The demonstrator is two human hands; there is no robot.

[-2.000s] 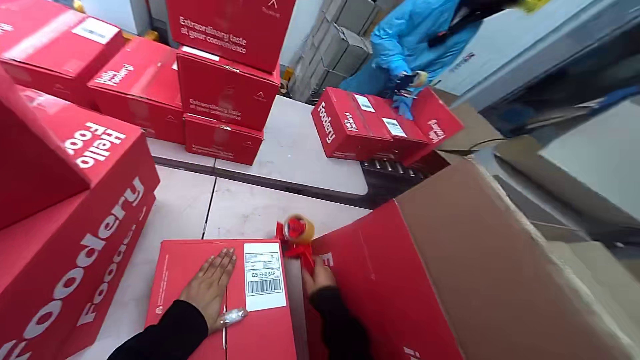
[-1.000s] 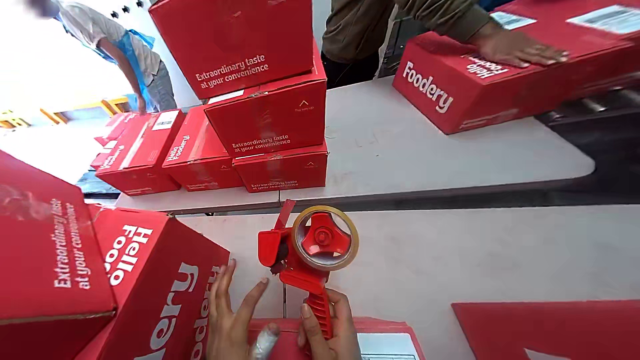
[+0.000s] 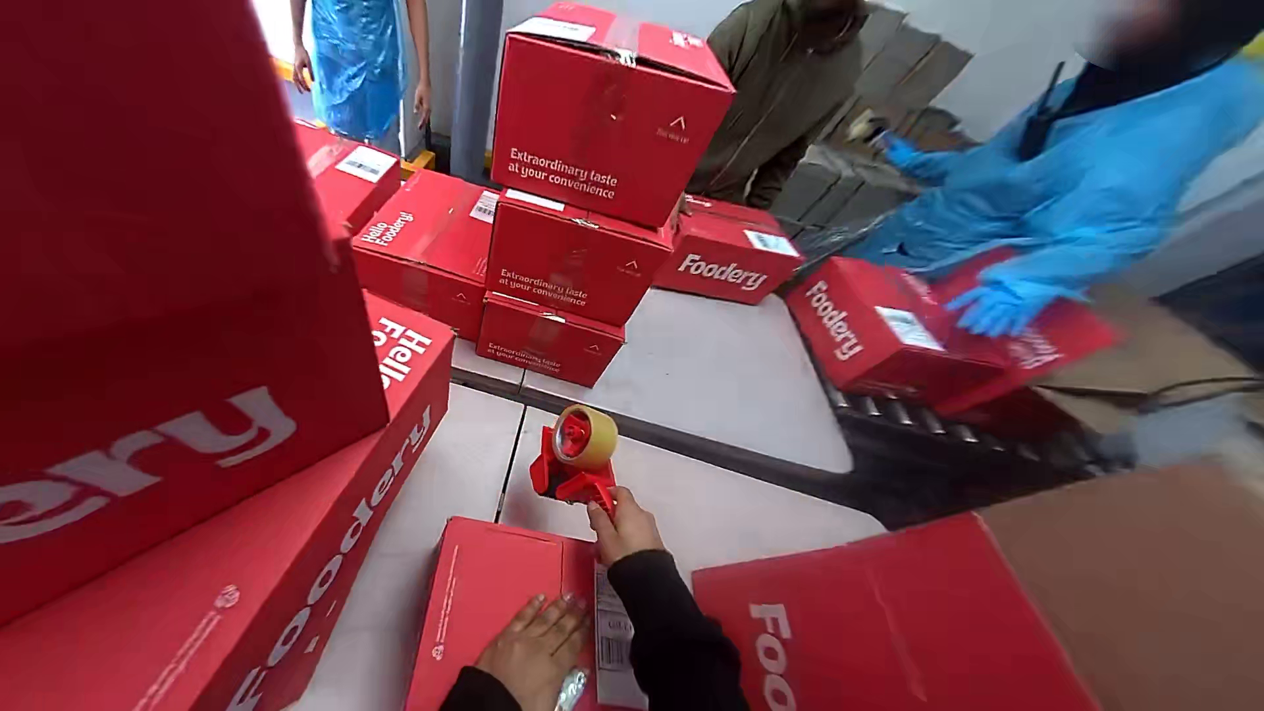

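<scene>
A red tape dispenser (image 3: 583, 456) with a roll of clear yellowish tape is held by its handle in my right hand (image 3: 626, 525), above the far edge of a red cardboard box. My left hand (image 3: 538, 647) lies flat, fingers somewhat apart, on top of that red box (image 3: 494, 583). A white label (image 3: 614, 632) on the box is partly hidden by my right sleeve. Something shiny shows at my left wrist.
Stacked red boxes (image 3: 602, 128) stand on the far table, and larger red boxes (image 3: 197, 592) fill the left. An open red box (image 3: 869, 612) is at the right. Beyond a roller conveyor (image 3: 908, 415), a person in a blue gown touches a box; other people stand behind.
One second ago both my hands were close together near the dispenser; now my left hand rests on the box and my right holds the dispenser alone. The view has swung noticeably.
</scene>
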